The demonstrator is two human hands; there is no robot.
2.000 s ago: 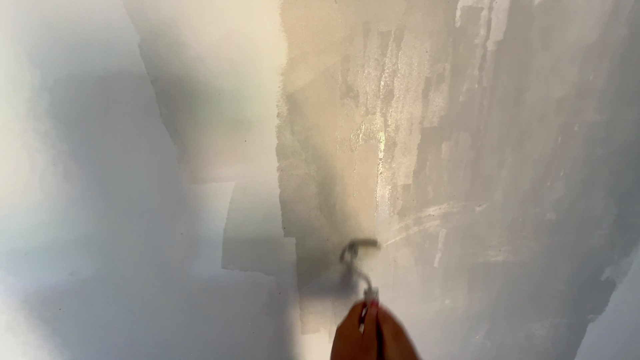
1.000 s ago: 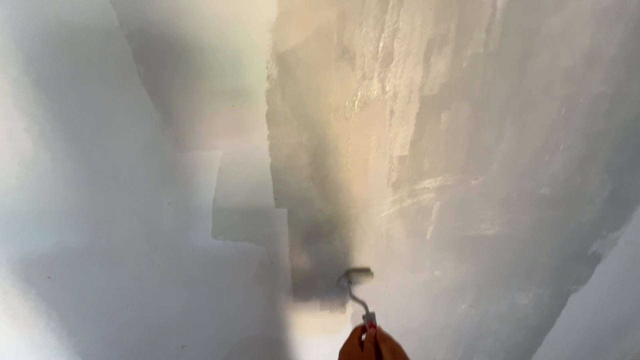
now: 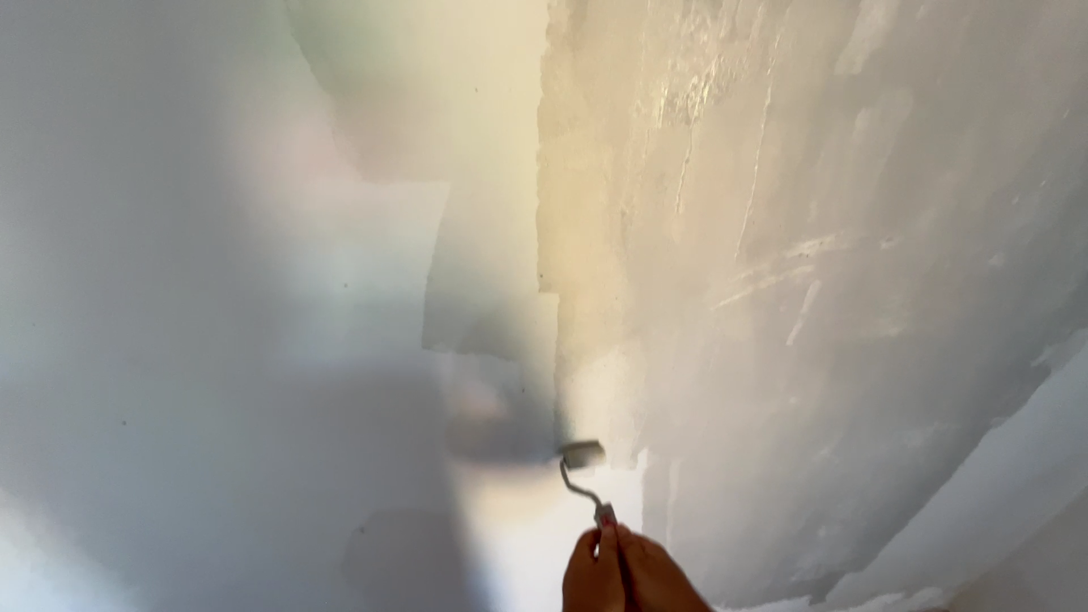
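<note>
A small paint roller [image 3: 583, 454] with a bent wire frame touches the wall at the lower middle. Its narrow handle [image 3: 605, 515] stands upright between my two hands at the bottom edge. My left hand [image 3: 592, 571] is closed on the handle from the left. Against its other side, my right hand [image 3: 656, 571] also grips the handle. The roller looks slightly blurred, and the lower end of the handle is hidden by my hands.
Grey-beige coating [image 3: 765, 365] with streaks and ridges covers the wall on the right. A pale wall surface [image 3: 357, 280] with a darker patch lies to the left, crossed by soft shadows. A lighter strip [image 3: 977, 484] runs diagonally at the lower right.
The roller has moved down along the wall, and most recently also to the left, with my hands following below it. The view has shifted somewhat.
</note>
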